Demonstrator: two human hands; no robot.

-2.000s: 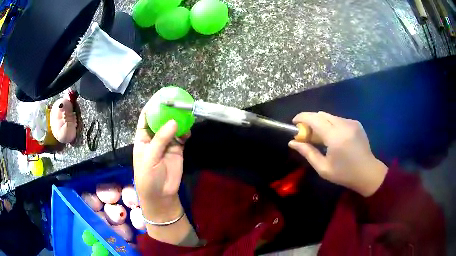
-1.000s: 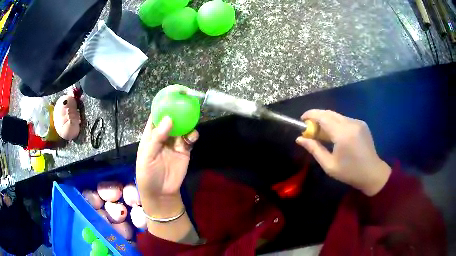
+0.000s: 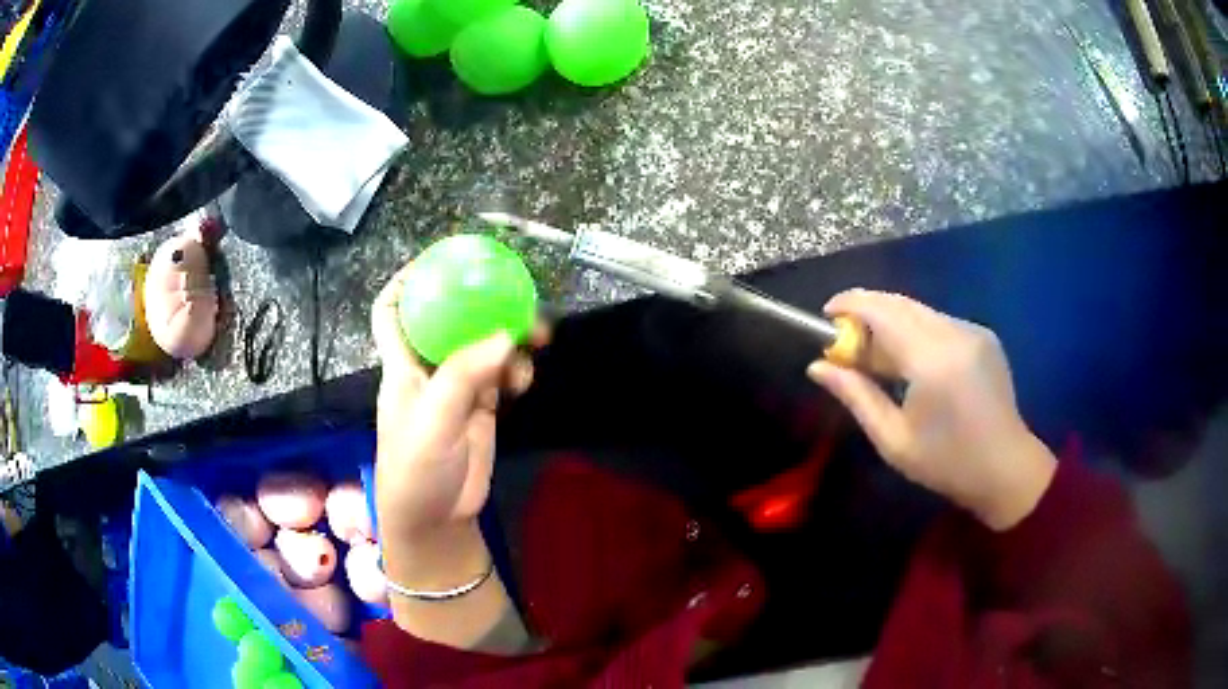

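My left hand (image 3: 445, 417) holds a smooth bright green ball (image 3: 467, 299) near the bench's front edge. My right hand (image 3: 936, 404) grips the pale wooden end of a long-handled tool (image 3: 640, 264) between thumb and fingers. The tool has a slim metal shaft, a thicker silver-white middle and a narrow tip. The tip points left and lies just above the ball in the picture, with a small gap between them. Any opening in the ball is hidden or too unclear to tell.
Several green balls (image 3: 597, 41) lie on the speckled grey bench (image 3: 808, 121). A blue bin (image 3: 168, 572) below holds pink parts (image 3: 291, 499) and green balls. A black band-like object with a white cloth (image 3: 317, 135) and a pink figure (image 3: 181, 296) are left; thin tools (image 3: 1147, 41) far right.
The tool tip has come away from the ball's surface, where it was earlier. My left fingers have shifted on the ball. The bench items have moved slightly in the picture.
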